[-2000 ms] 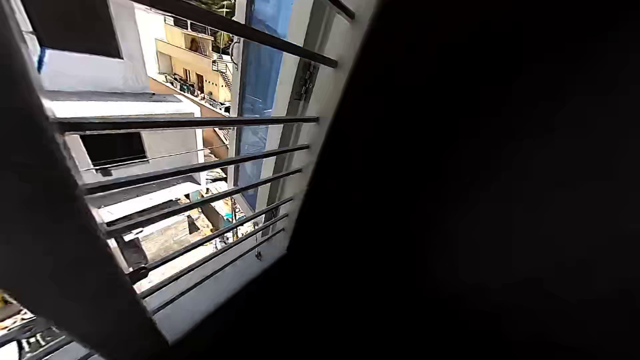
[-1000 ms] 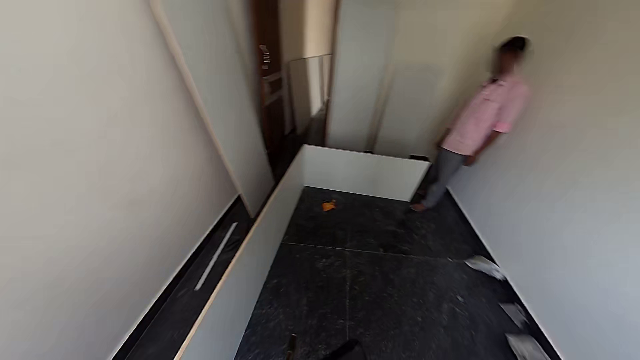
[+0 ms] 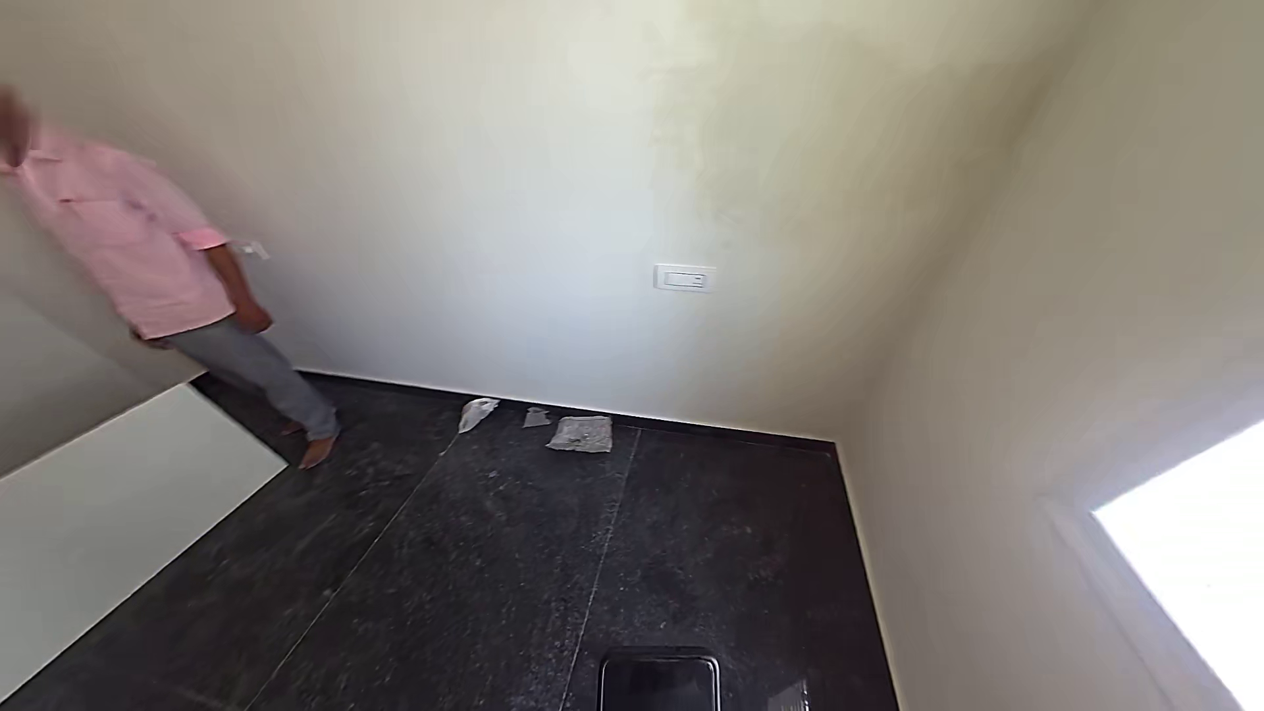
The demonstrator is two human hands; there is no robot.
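Note:
Neither my left hand nor my right hand shows in the head view. A dark rectangular object with a shiny rim (image 3: pixel 660 681), perhaps a phone, is cut off by the bottom edge; whether a hand holds it cannot be seen. Beside it to the right is a small glossy patch or item (image 3: pixel 788 697), too unclear to name.
A person in a pink shirt (image 3: pixel 148 237) stands barefoot at the left by a white panel (image 3: pixel 138 513). Crumpled plastic pieces (image 3: pixel 581 434) lie on the dark tiled floor (image 3: pixel 474 583) along the wall. A switch plate (image 3: pixel 684 278) is on the wall; a bright window (image 3: pixel 1205 553) is at right.
The view has swung from the barred window to the room, then toward the wall with the switch plate. The rim-edged dark object now shows at the bottom.

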